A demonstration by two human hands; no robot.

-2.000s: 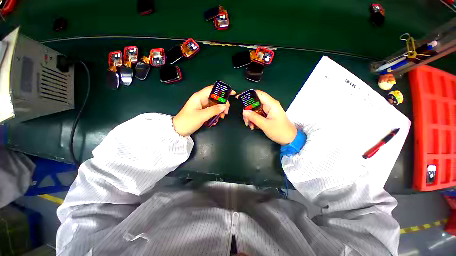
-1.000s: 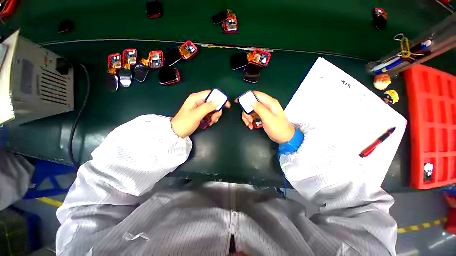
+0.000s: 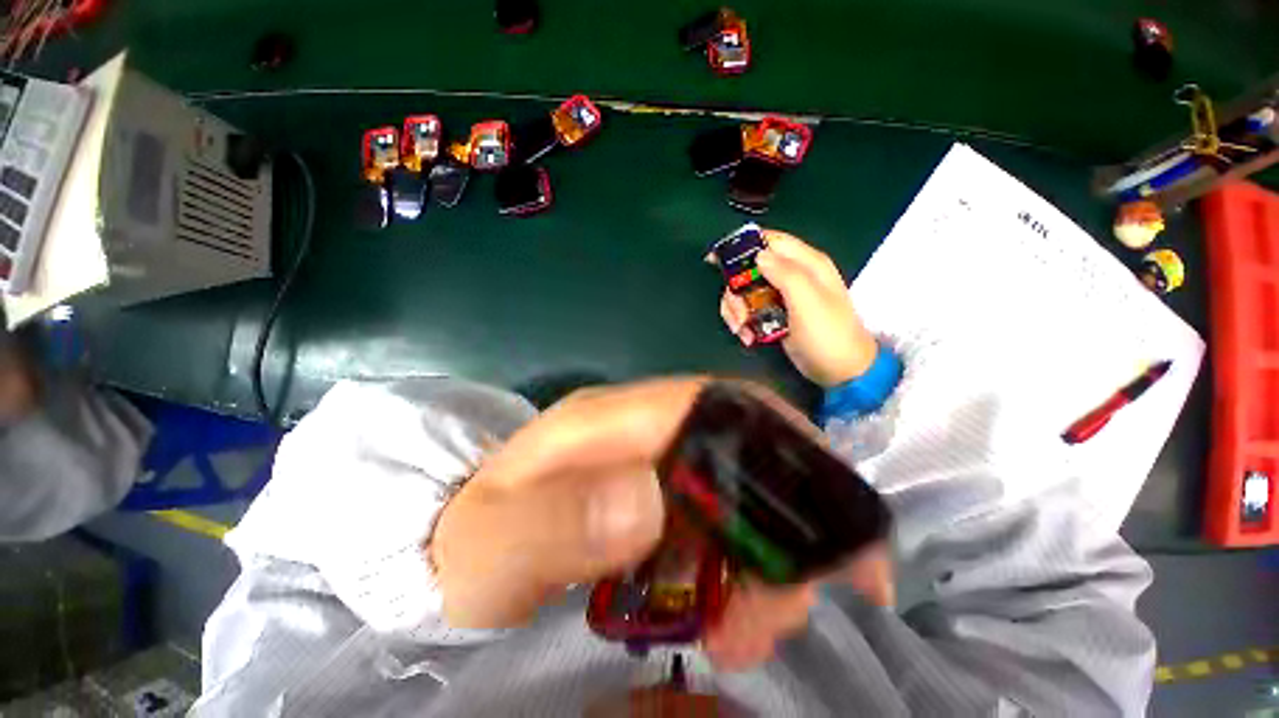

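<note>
My left hand (image 3: 561, 505) is large and blurred, close to the camera at bottom centre. It holds a smartwatch unit, its dark screen (image 3: 779, 484) with red and green marks tilted to the right and its red housing (image 3: 666, 596) below the screen. My right hand (image 3: 814, 302), with a blue wristband, is over the mat left of the paper. It holds a second smartwatch unit, its screen (image 3: 739, 250) lit with small red and green marks and its opened housing (image 3: 766, 320) showing below.
Several opened units (image 3: 488, 145) lie in a row on the green mat (image 3: 421, 302). A beige machine (image 3: 190, 190) with a black cable is at left. A paper sheet (image 3: 1024, 309) with a red pen (image 3: 1117, 401) and a red tray (image 3: 1241, 421) are at right.
My left hand has come up close to the camera with its unit. My right hand stays over the mat. The screens, white one second ago, are dark with coloured marks. The view has shifted slightly.
</note>
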